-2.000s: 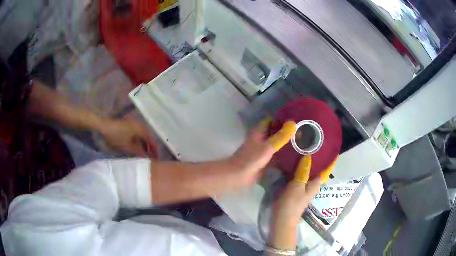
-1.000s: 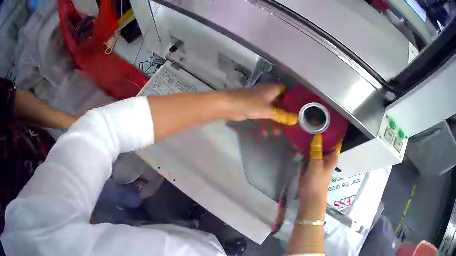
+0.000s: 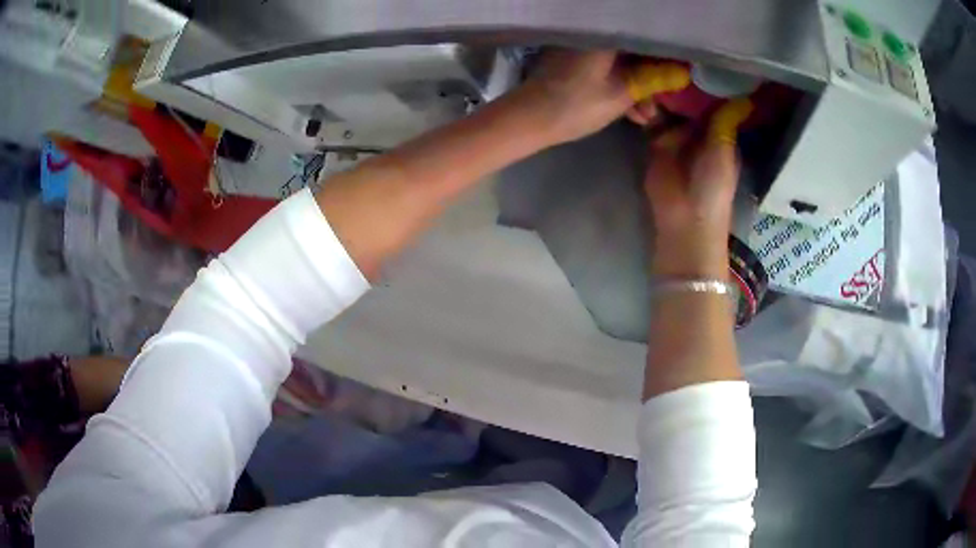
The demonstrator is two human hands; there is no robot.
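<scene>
The dark red tape roll (image 3: pixel 690 105) is mostly hidden under the metal cover of the white machine (image 3: pixel 856 139); part of its pale ring core (image 3: pixel 725 81) shows. My left hand (image 3: pixel 589 94), with yellow finger cots, reaches under the cover with its fingers at the roll's left side. My right hand (image 3: pixel 694 161), also with yellow finger cots, has its fingers on the roll's near side. A dark grey cloth or plate (image 3: pixel 599 236) lies on the white machine bed (image 3: pixel 460 321) below the hands.
A dark round reel (image 3: pixel 748 280) with a red edge stands beside my right wrist. A printed label (image 3: pixel 824 252) and clear plastic (image 3: pixel 856 364) are at the right. A red bag (image 3: pixel 177 193) is at the left. Another person's arm (image 3: pixel 96 380) shows at the lower left.
Both hands have moved the roll from in front of the cover to under it, so most of it is now hidden. The view has turned and shifted toward the machine.
</scene>
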